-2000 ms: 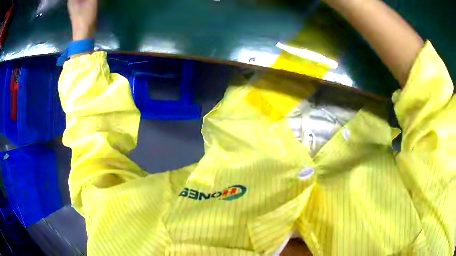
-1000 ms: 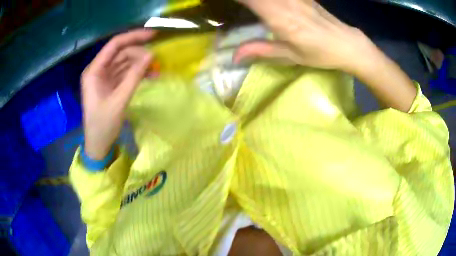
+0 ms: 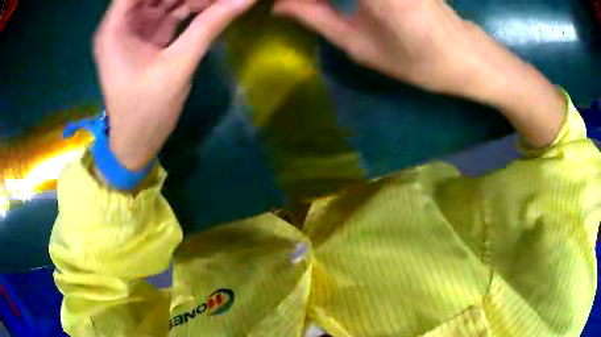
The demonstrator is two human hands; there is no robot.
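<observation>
My left hand (image 3: 146,72), with a blue band (image 3: 118,161) on its wrist, is raised at the upper left. My right hand (image 3: 402,49) reaches in from the right, its thumb side towards the left hand. The two hands are close together at the top edge, which cuts off some fingers. Whether they touch or hold anything cannot be told. A see-through olive-yellow film band (image 3: 306,135) runs from between the hands down towards my chest. It is blurred, and its upper end is hidden near the fingertips. No circuit board shows.
The dark-green bench (image 3: 221,155) spans the view behind my hands. Bright orange-white glare (image 3: 46,161) lies on it at the left, and pale glare at the upper right. My yellow smock (image 3: 395,243) fills the bottom. Blue material (image 3: 33,299) shows at the lower left.
Both hands have moved up in the view and closer together, now over the green bench. The view has shifted, showing more bench. The orange spot at my left fingertips is no longer visible.
</observation>
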